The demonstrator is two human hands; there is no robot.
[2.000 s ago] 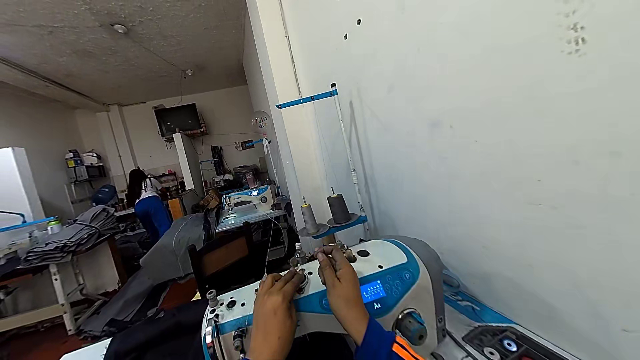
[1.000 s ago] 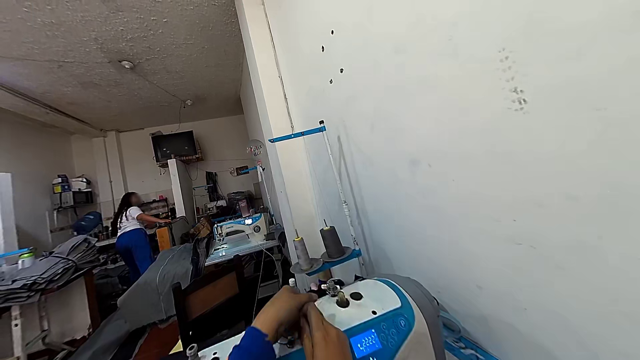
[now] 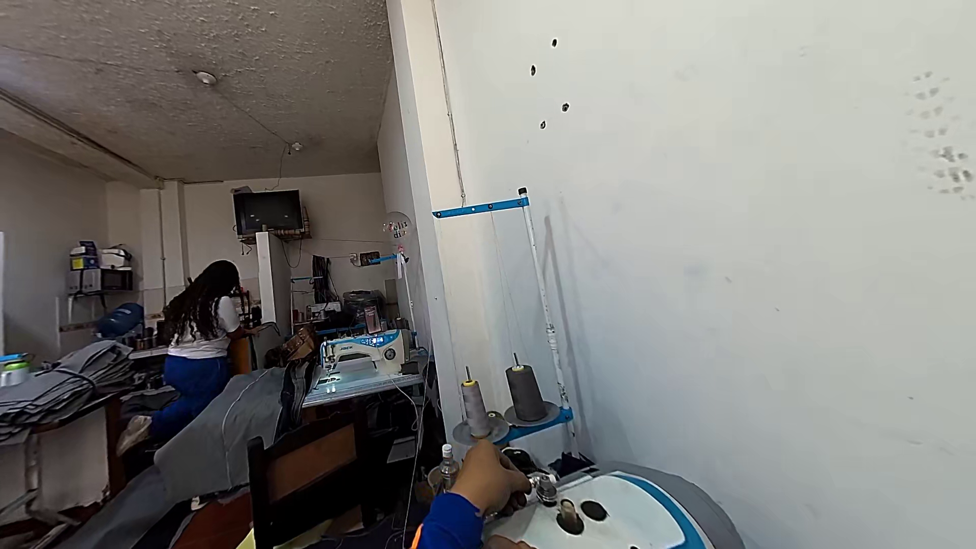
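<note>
My left hand (image 3: 489, 479), in a blue sleeve, reaches over the back of the white and blue sewing machine head (image 3: 618, 507). Its fingers are bent together beside a metal thread guide or tension part (image 3: 544, 488); whether they pinch thread cannot be seen. Only a sliver of my right hand (image 3: 507, 542) shows at the bottom edge, below the left; its fingers are hidden. Behind the machine, a light grey thread cone (image 3: 474, 409) and a dark grey thread cone (image 3: 525, 393) stand on a thread stand (image 3: 550, 328) with a blue top arm.
A wooden chair (image 3: 309, 476) stands left of the machine. Beyond it are draped grey cloth (image 3: 229, 427) and another sewing machine (image 3: 366, 351) on its table. A person (image 3: 202, 343) bends over at the far left, near stacked cloth (image 3: 72, 381). The white wall (image 3: 724, 267) rises on the right.
Both hands were on top of the machine head; my left hand is now at its back, near the cones, and my right hand is mostly out of view. The view has shifted.
</note>
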